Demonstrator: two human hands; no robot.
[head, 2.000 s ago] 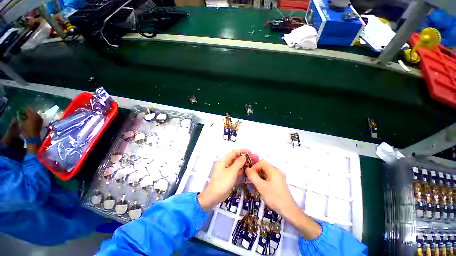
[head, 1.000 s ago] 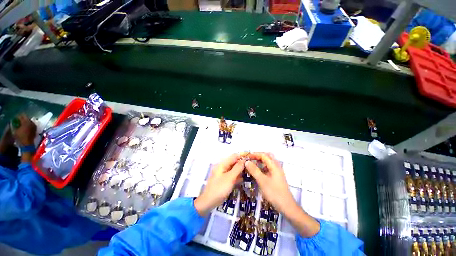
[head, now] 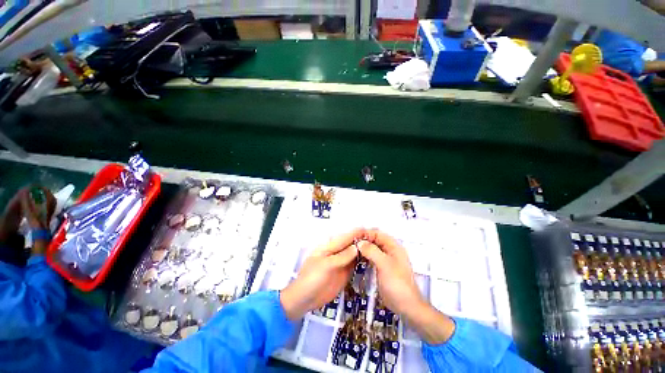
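Observation:
My left hand (head: 322, 273) and my right hand (head: 394, 275) meet fingertip to fingertip over the white compartment tray (head: 456, 295). They pinch a small flex circuit module (head: 360, 267); its dark end shows below the fingertips, the rest is hidden by the fingers. Clusters of flex circuit modules (head: 351, 341) lie in the tray's compartments just below my hands. A small group of modules (head: 321, 200) and one single module (head: 408, 209) lie on the tray's far edge.
A clear blister tray of round modules (head: 206, 251) and a red plastic basket (head: 107, 275) with silvery bags are at left, beside another person's hands (head: 33, 211). A clear blister tray of flex modules (head: 623, 273) is at right. The green conveyor belt (head: 240, 135) carries scattered parts.
Both hands have closed together at the fingertips around the small module; the right fingers were earlier more spread. The whole view has shifted slightly, with the scene lower and the right-side items further left.

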